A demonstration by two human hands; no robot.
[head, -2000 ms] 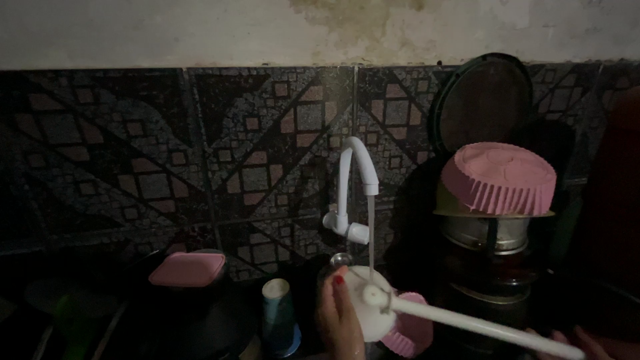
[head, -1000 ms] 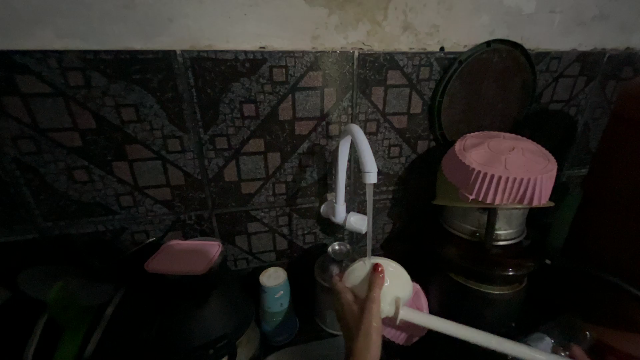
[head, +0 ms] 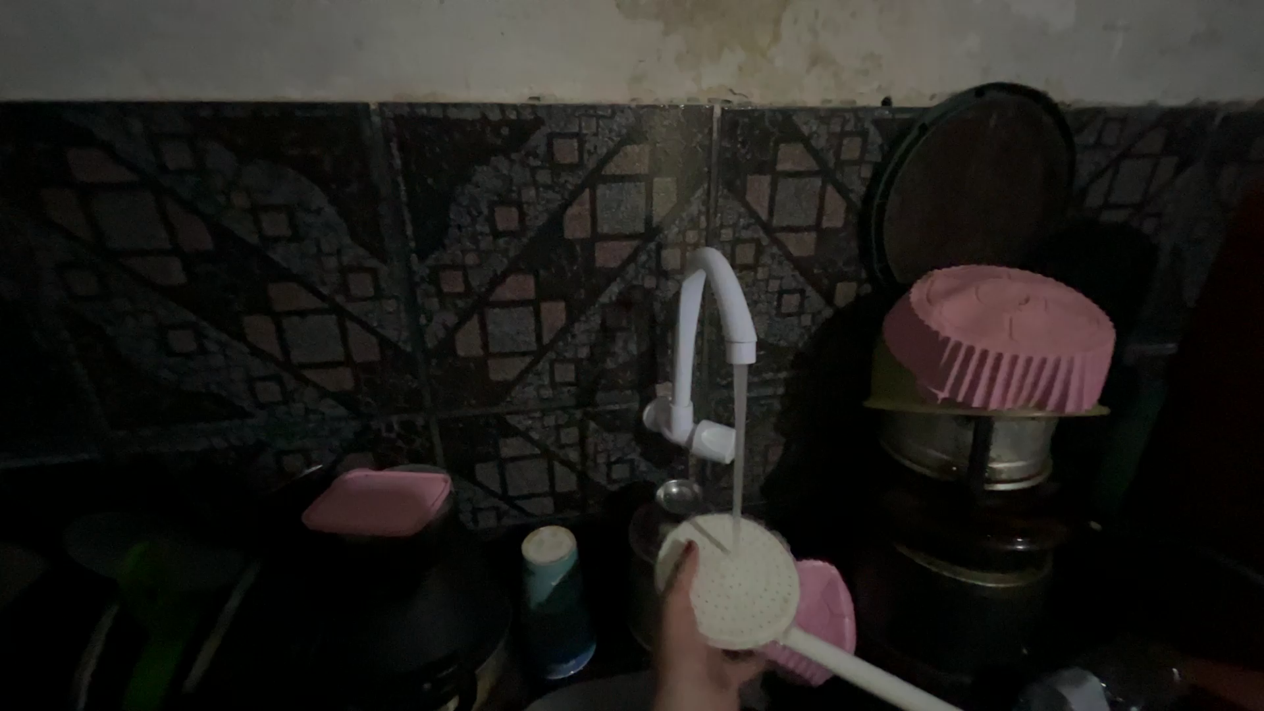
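My left hand [head: 688,642] grips the round head of a white perforated skimmer [head: 743,583], thumb on its face, under the stream from a white gooseneck faucet [head: 726,306]. The skimmer's white handle slants down to the right and leaves the frame at the bottom. A small part of my right hand [head: 1224,683] shows dimly at the lower right edge; its fingers and what it holds cannot be made out. Behind the skimmer lies a pink fluted dish [head: 822,620].
A blue-green cup [head: 556,604] stands upside down left of the hand. Farther left is a pink lid [head: 380,502]. At right, a pink fluted mold [head: 1007,341] tops stacked metal pots [head: 1017,449], with a dark round tray [head: 978,188] leaning on the tiled wall.
The skimmer head has turned, so its perforated face now shows under the water. My left hand stays at its rim. My right hand has mostly slipped out of view.
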